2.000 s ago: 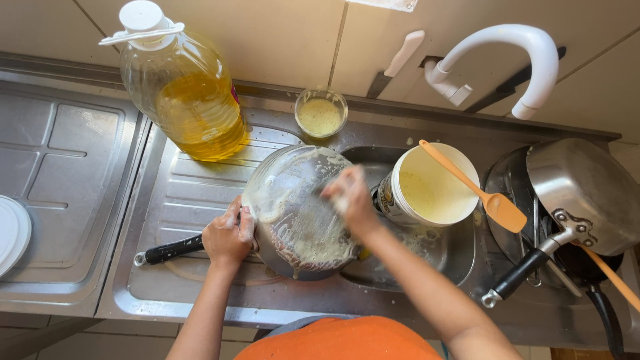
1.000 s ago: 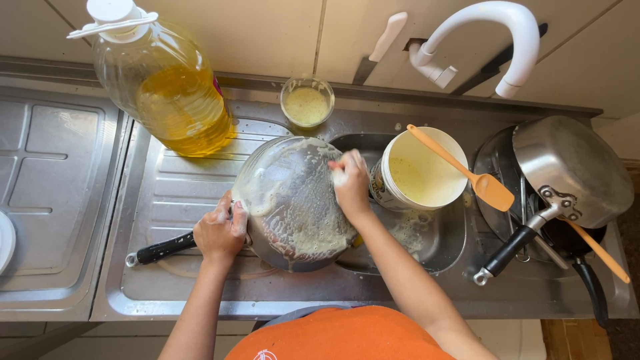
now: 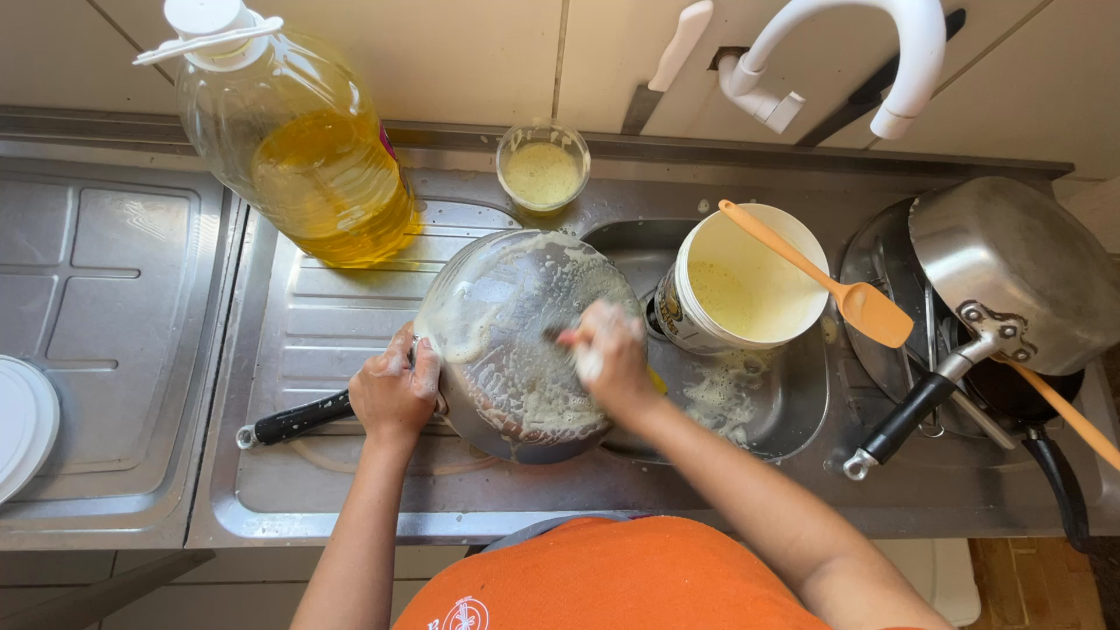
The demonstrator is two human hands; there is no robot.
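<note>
A metal pan (image 3: 516,350), its base up and covered with foam, is tilted over the drainboard and the edge of the sink basin. Its black handle (image 3: 302,420) points to the left. My left hand (image 3: 398,385), wet with suds, grips the pan's side near the handle. Against the foamy base, my right hand (image 3: 608,354) holds a small scrubber with a red part; the hand is blurred and hides most of it. A clear cup (image 3: 543,171) of yellowish foamy liquid stands behind the pan.
A white bucket (image 3: 757,280) stands in the basin with an orange spatula (image 3: 814,271) across its rim. At the right are stacked pots (image 3: 1006,262). A large bottle of yellow liquid (image 3: 332,175) stands back left, below a wall-mounted white faucet (image 3: 914,70) and knives to the right.
My right hand has moved over the pan's base, from its upper right edge a second ago to nearer the middle. My left hand keeps its grip. The view has shifted slightly.
</note>
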